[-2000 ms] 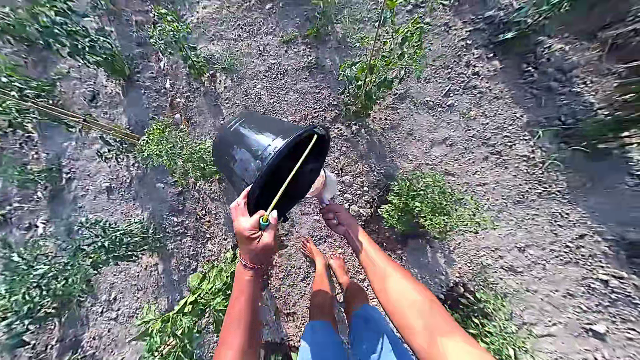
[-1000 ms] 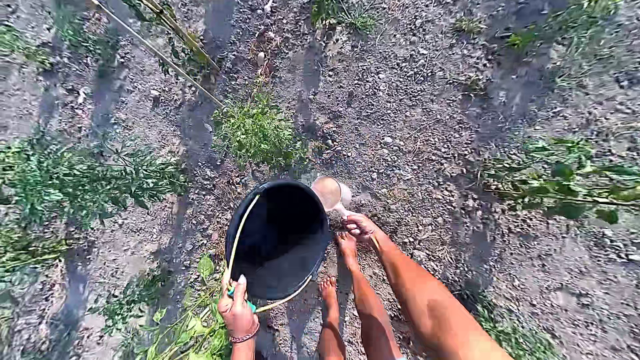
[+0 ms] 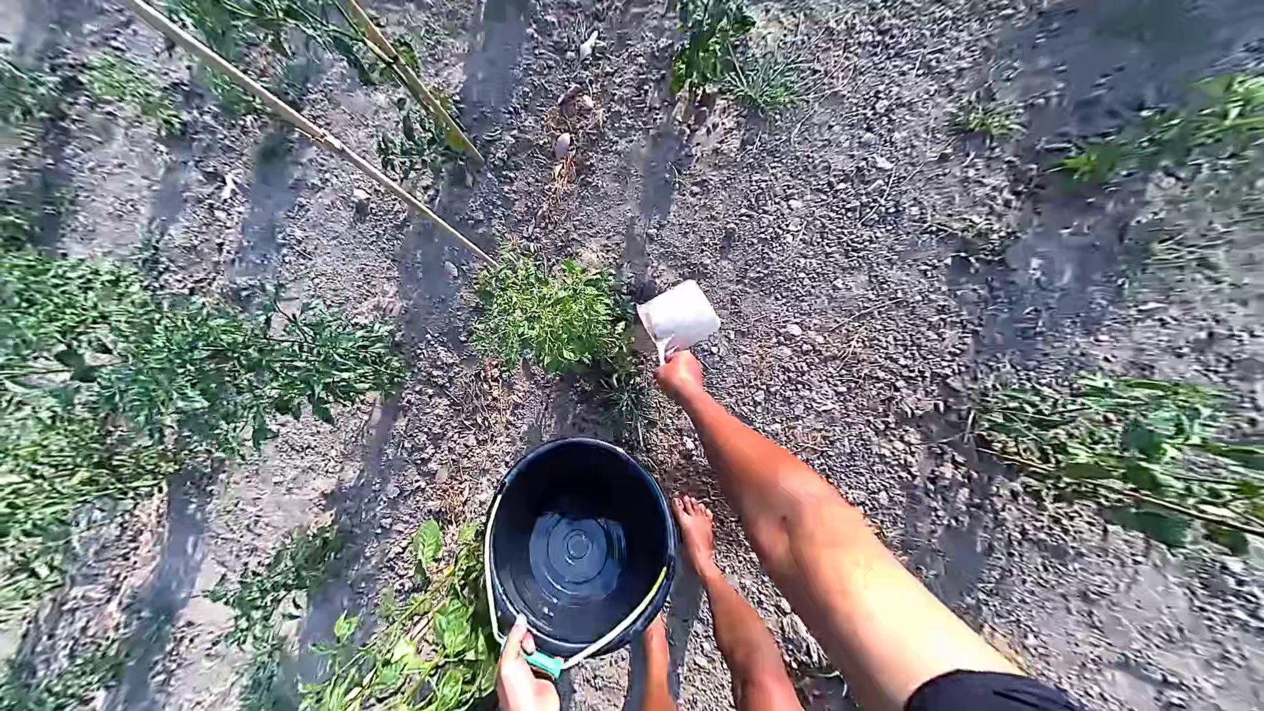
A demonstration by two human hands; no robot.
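Note:
My left hand (image 3: 523, 676) holds the wire handle of a black plastic bucket (image 3: 576, 553) by its green grip, at the rim nearest me. The bucket stands upright or hangs with its mouth toward me; its ringed bottom shows, with a little shine that may be water. My right hand (image 3: 679, 373), stretched forward, grips the handle of a white plastic scoop or jug (image 3: 681, 316). The scoop is tilted toward the left, beside a small bushy green plant (image 3: 553, 314). Its inside is hidden.
My bare feet (image 3: 695, 523) stand on dry, crumbly soil just right of the bucket. Two thin poles (image 3: 336, 146) (image 3: 420, 89) slant in from the upper left. Leafy plants (image 3: 158, 355) grow at the left, more (image 3: 1136, 449) at the right, and another (image 3: 425, 632) beside the bucket.
The bucket has gone from tipped to mouth-up, and its inside now shows. My right hand has carried the scoop from beside the bucket rim forward to the small plant. The view has shifted.

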